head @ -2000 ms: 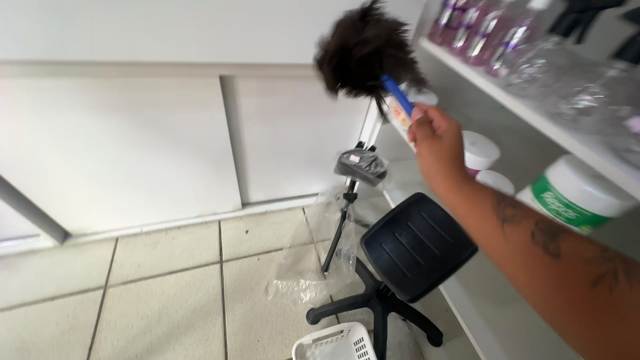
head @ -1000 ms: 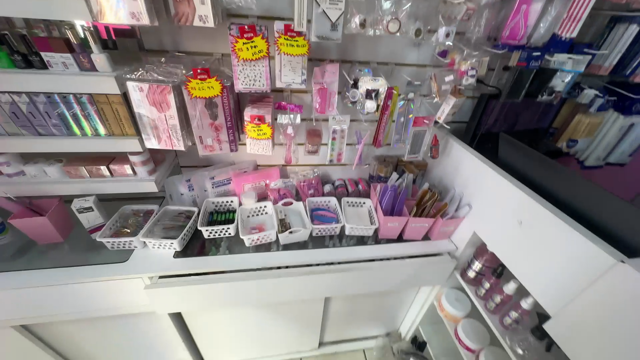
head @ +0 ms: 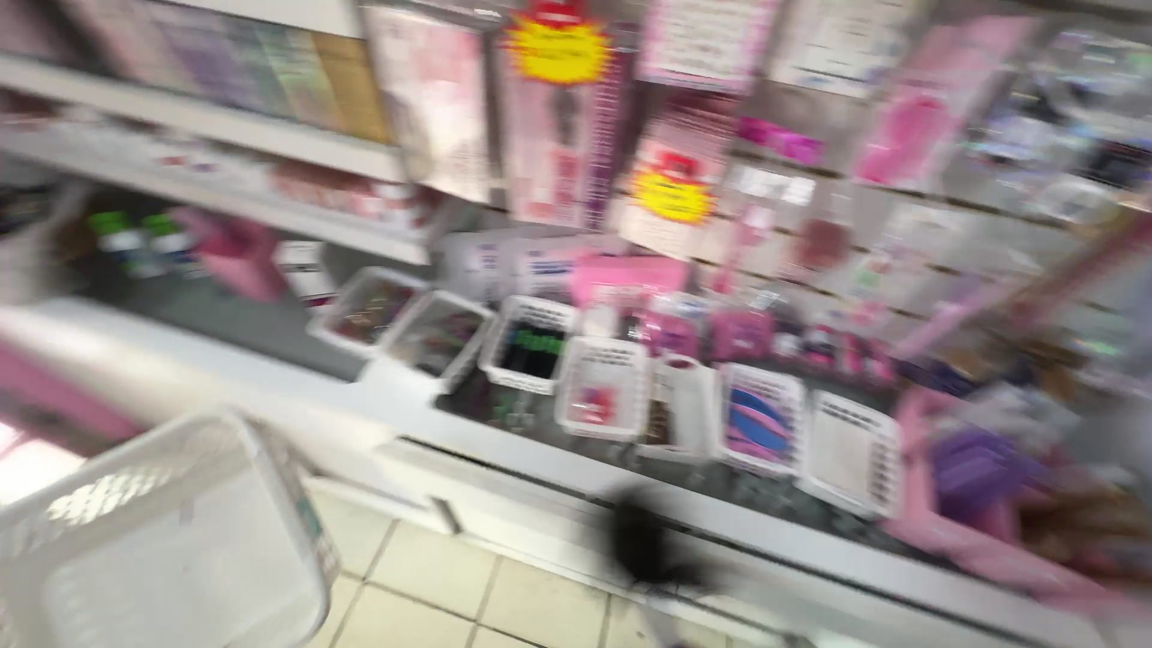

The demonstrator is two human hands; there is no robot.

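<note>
Neither of my hands shows in the head view. A dark feather duster [head: 643, 540], blurred, is at the bottom centre in front of the white counter's edge; its lower end runs out of the frame, so what holds it is hidden. A large white plastic basket [head: 180, 540] fills the lower left, with no hand visible on it. On the counter stands a row of small white plastic baskets, among them one with dark, green-banded items [head: 531, 351], one with blue and purple items [head: 760, 423] and one at the right end [head: 850, 454].
Pink containers [head: 936, 504] with purple and brown items stand at the counter's right. Packaged goods [head: 549, 135] hang on the slatted wall behind. White shelves [head: 207, 135] with boxes are at upper left. Below the counter lies a tiled floor [head: 432, 576].
Two seconds ago my right hand held the duster up by its blue handle near a shelf; that hand is now out of view. The view has swung to the counter, and the large basket has come in at lower left.
</note>
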